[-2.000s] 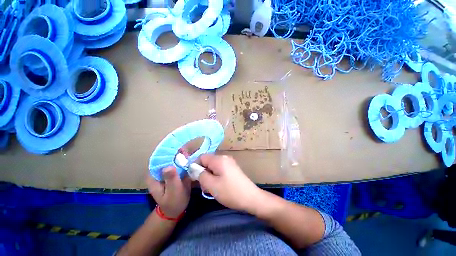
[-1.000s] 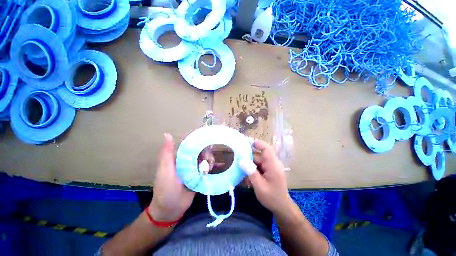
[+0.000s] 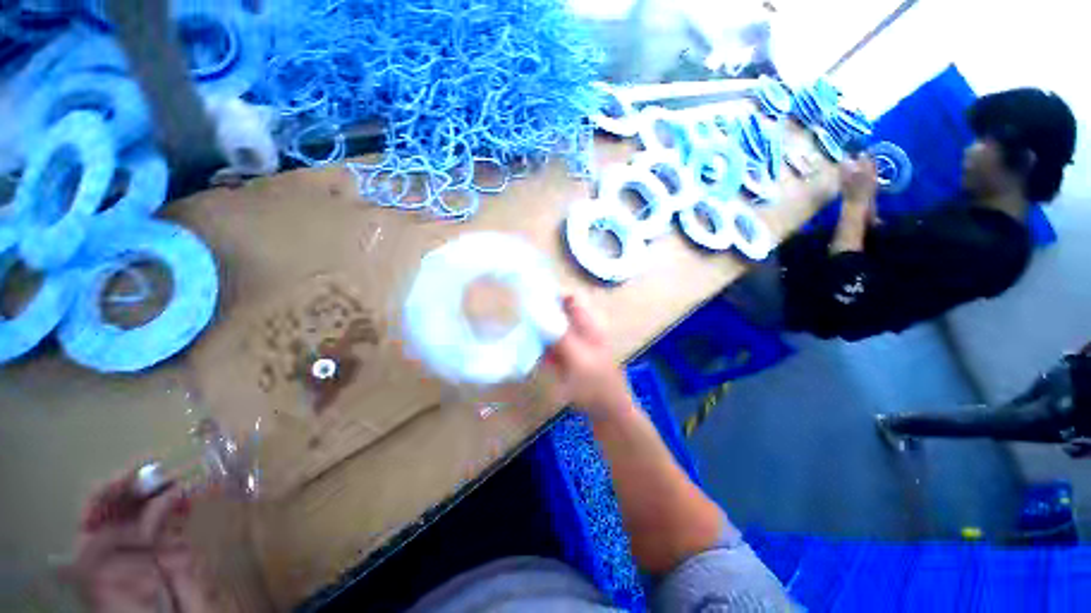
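Observation:
My right hand (image 3: 586,357) grips the right edge of a pale blue covered ring (image 3: 419,314), held above the cardboard near the centre; the ring is blurred and washed out, and no hanging cord can be made out on it. My left hand (image 3: 138,539) is at the lower left, blurred and away from the ring, with a white cover on a fingertip; it holds nothing that I can see. The stained glue pad (image 3: 281,413) lies between my hands, with a small white dot (image 3: 323,369) on its dark blotches.
A tangled cord pile (image 3: 419,84) lies at the back. Flat rings (image 3: 134,293) overlap at the left by a grey post (image 3: 156,84). More rings (image 3: 604,240) spread along the bench to the right, where a person (image 3: 933,228) holds a ring. A blue bin (image 3: 586,503) is below the edge.
The view has swung right. My left hand has let go of the ring and is now apart from it. My right hand has carried the ring to the right, toward the spread rings.

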